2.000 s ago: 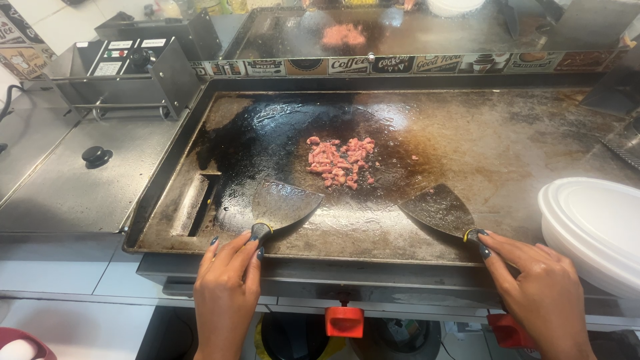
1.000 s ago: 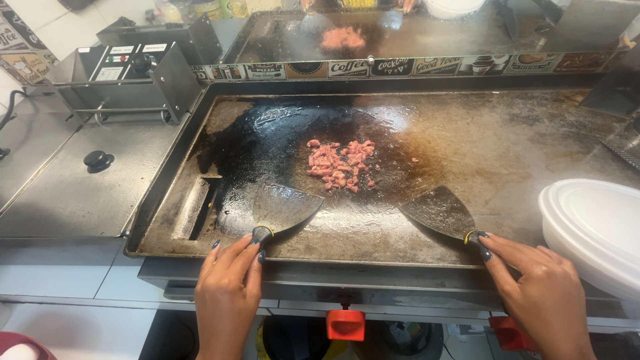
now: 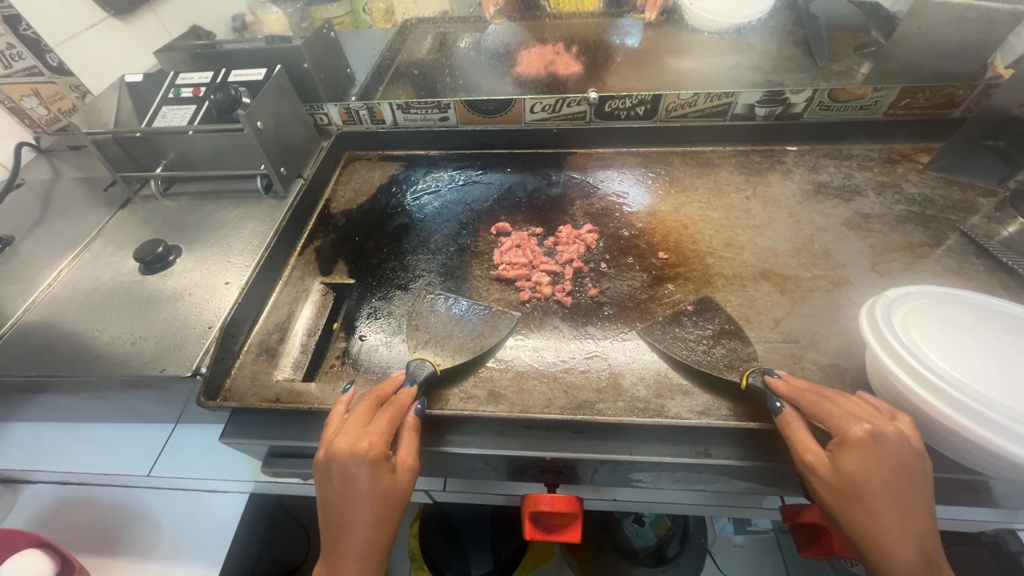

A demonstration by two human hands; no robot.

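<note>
Small pieces of pinkish meat (image 3: 546,262) lie in a loose cluster on the dark, oily middle of a flat-top griddle (image 3: 800,232). My left hand (image 3: 368,464) holds the handle of a wide metal scraper (image 3: 460,326), its blade resting on the griddle in front of and left of the meat. In my right hand (image 3: 856,456) is a second scraper (image 3: 708,340), with the blade angled toward the meat from the right. Neither blade touches the cluster. A few stray bits lie to its right, one by the right blade.
A white lidded plastic tub (image 3: 952,360) stands at the griddle's right edge. On the left are a steel fryer's control box (image 3: 196,120) and its lid with a black knob (image 3: 156,254). Red knobs (image 3: 552,518) project below the front. A reflective panel (image 3: 688,60) rises behind.
</note>
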